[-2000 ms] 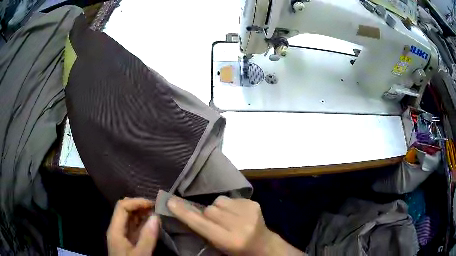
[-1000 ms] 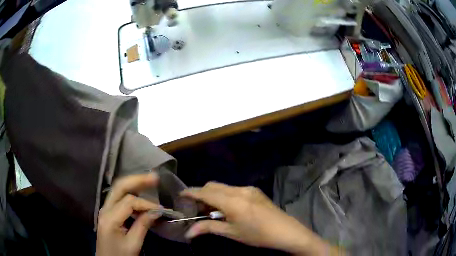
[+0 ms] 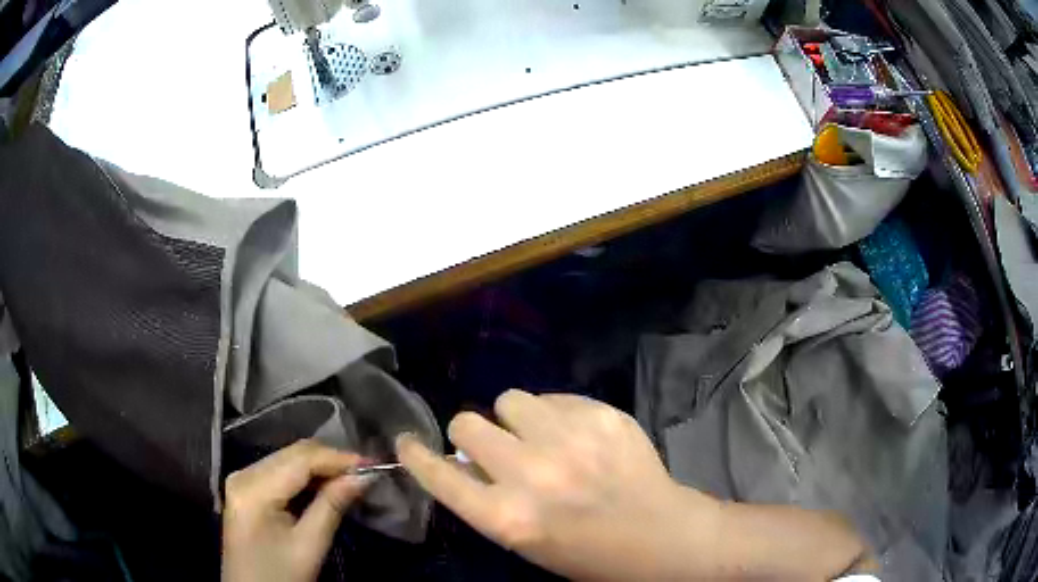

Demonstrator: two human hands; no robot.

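A grey-brown garment piece [image 3: 273, 330] with a darker, finely striped inner side hangs over the table's front edge at the left. My left hand [image 3: 285, 500] pinches the edge of the cloth between thumb and fingers at the lower left. My right hand [image 3: 546, 477] is just right of it and holds a thin silver tool [image 3: 381, 467], whose pale end shows by the fingers. The tool's tip meets the cloth at my left fingertips; whether it is inside a fold I cannot tell.
The white wood-edged table [image 3: 546, 171] carries the sewing machine's needle area [image 3: 324, 68]. A tool box [image 3: 842, 85] and yellow-orange scissor handles [image 3: 954, 131] are at upper right. A crumpled grey-brown cloth heap [image 3: 797, 398] lies at lower right, below the table.
The view has turned right and down, so the machine shows farther up and left. The silver tool, unseen two seconds ago, is now in my right hand, its tip at my left fingertips.
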